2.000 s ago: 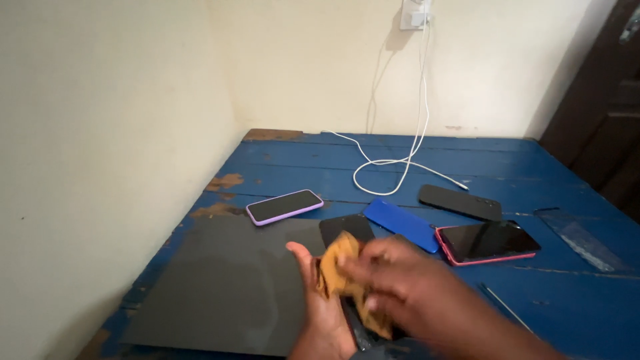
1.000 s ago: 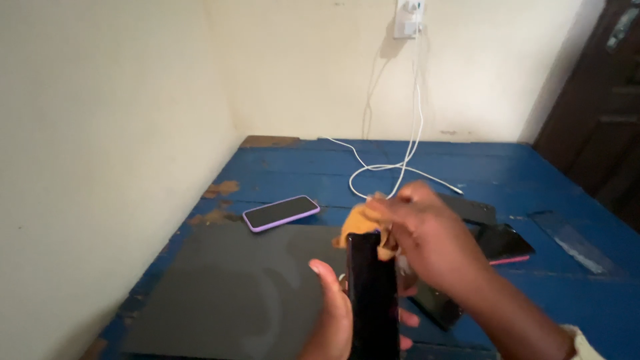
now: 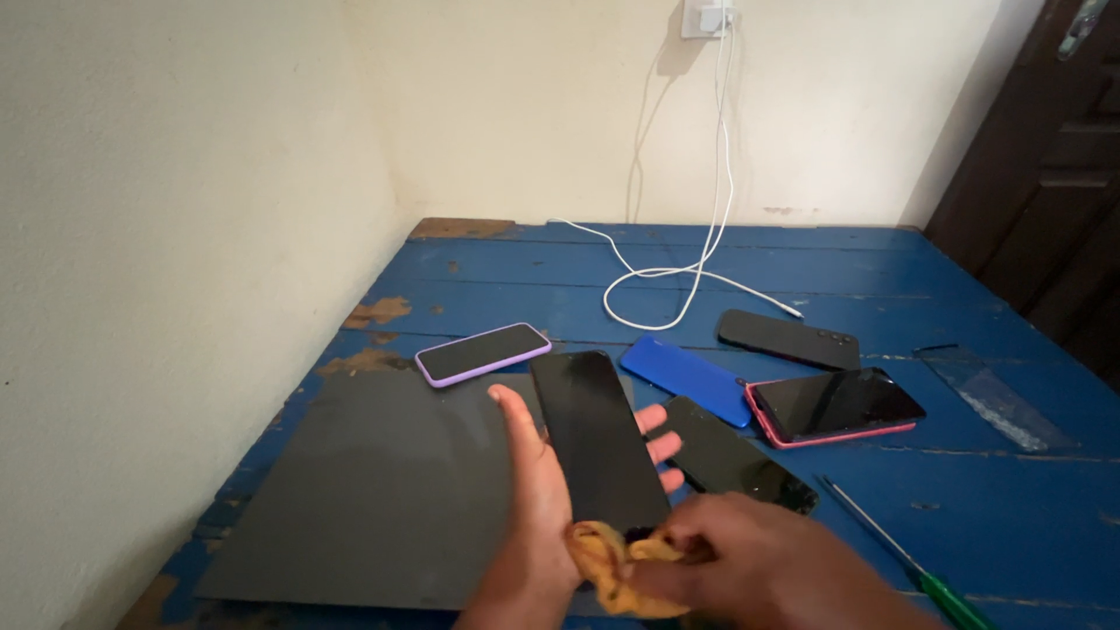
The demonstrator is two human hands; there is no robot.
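A black smartphone lies screen up on the palm of my left hand, its thumb out to the left and fingertips showing past the right edge. My right hand pinches a crumpled orange-yellow cloth against the phone's near end. A dark grey flat mat lies beneath and to the left. Just right of my left fingers is another black phone, partly hidden by my hands. A phone in a purple case rests at the mat's far edge.
On the blue wooden table are a blue phone back, a black phone back, a dark phone with a pink-red case, a clear plastic sleeve and a green-handled screwdriver. A white cable runs up to the wall socket.
My right hand with the cloth has moved from the phone's far end down to its near end. The phone's screen, partly covered by the cloth a second ago, now shows largely uncovered.
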